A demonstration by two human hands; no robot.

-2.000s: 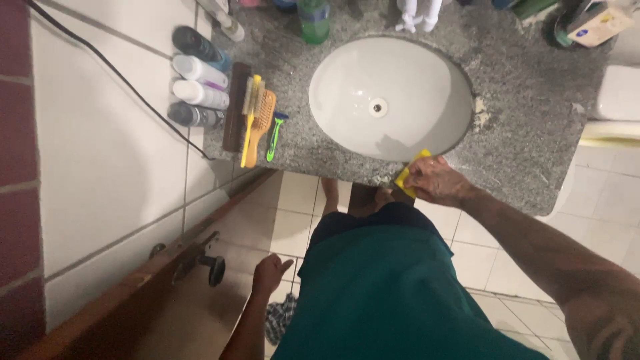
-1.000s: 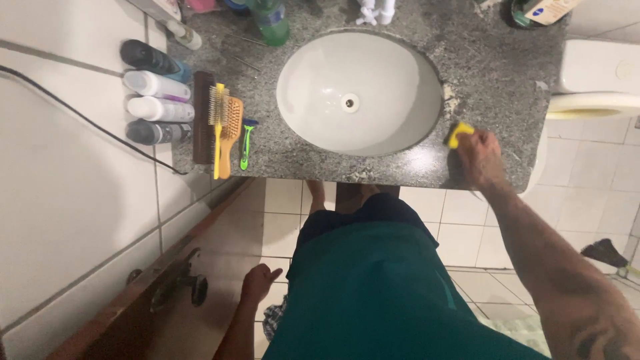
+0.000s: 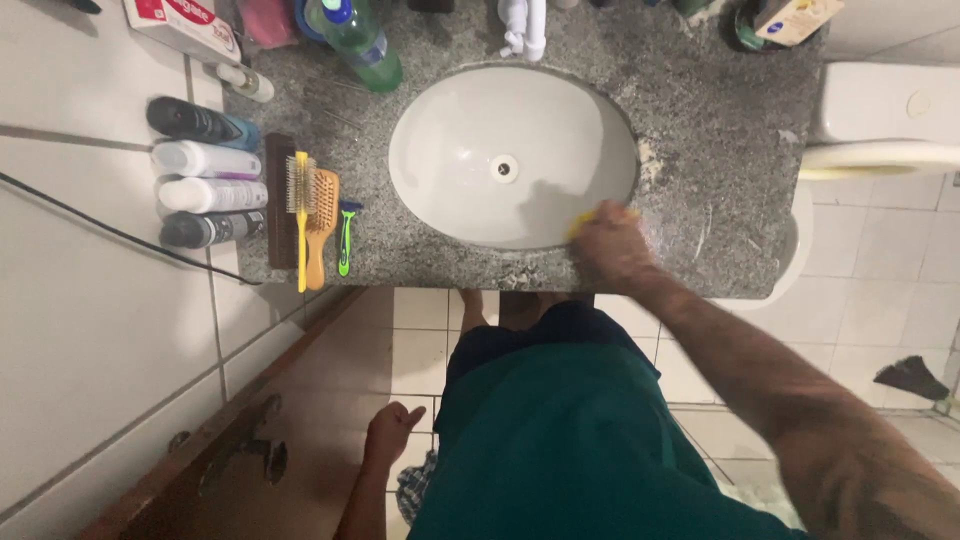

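My right hand (image 3: 613, 244) grips a yellow sponge (image 3: 581, 223) at the lower right rim of the white oval sink basin (image 3: 480, 202). Most of the sponge is hidden under my fingers, and the hand is slightly blurred. Around the basin lies the speckled grey stone countertop (image 3: 712, 172). My left hand (image 3: 394, 431) hangs beside my body, below the counter's front edge, with fingers partly curled and nothing seen in it; a checked cloth (image 3: 416, 487) is close by it.
Left on the counter are a yellow brush (image 3: 301, 217), a wooden hairbrush (image 3: 321, 225), a green razor (image 3: 346, 240) and several spray cans (image 3: 210, 195). Behind the basin are a green bottle (image 3: 367, 52) and a white tap (image 3: 525, 26). A toilet (image 3: 885, 105) stands right, a wooden door (image 3: 247, 457) lower left.
My right hand has carried the sponge from the counter right of the basin, left to the basin's rim. The left hand stays low beside my body.
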